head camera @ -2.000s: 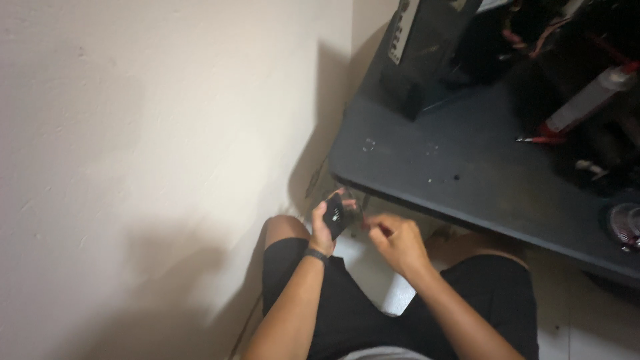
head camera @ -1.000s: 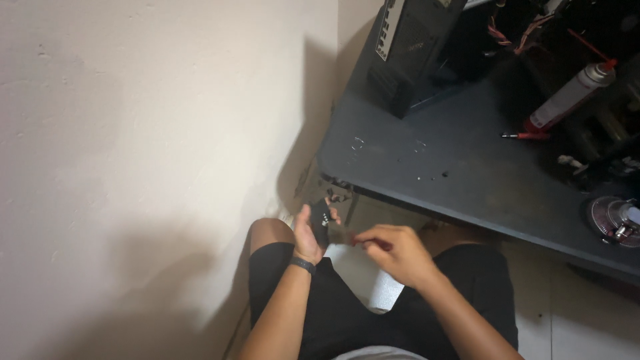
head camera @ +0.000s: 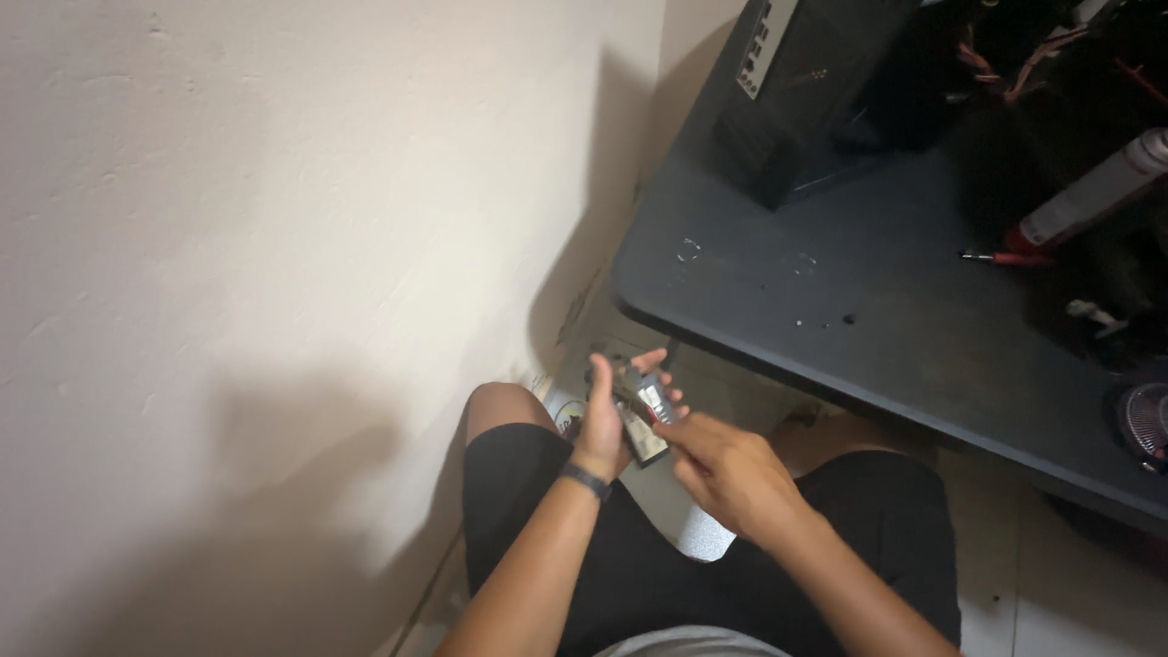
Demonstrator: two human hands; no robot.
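Below the table's corner, my left hand (head camera: 602, 415) is raised palm up with the thumb and fingers spread around a small dark part with a pale label (head camera: 650, 401); blur hides its exact kind. Another labelled face (head camera: 644, 440) shows just under it, and whether it belongs to the same part is unclear. My right hand (head camera: 721, 461) is closed with its fingertips at the lower right of the part, pinching a small tool with a red portion (head camera: 653, 416). Most of that tool is hidden or blurred.
A dark table (head camera: 730, 301) spans the right, bearing an open computer case (head camera: 803, 100), a spray can (head camera: 1090, 192), a red-handled screwdriver (head camera: 1008, 259), small screws (head camera: 849, 319) and a round cooling fan (head camera: 1145, 420). A pale wall (head camera: 319, 228) stands at the left.
The part in my left hand showed a dark face before and now shows a pale label. My right hand has come closer to my left palm.
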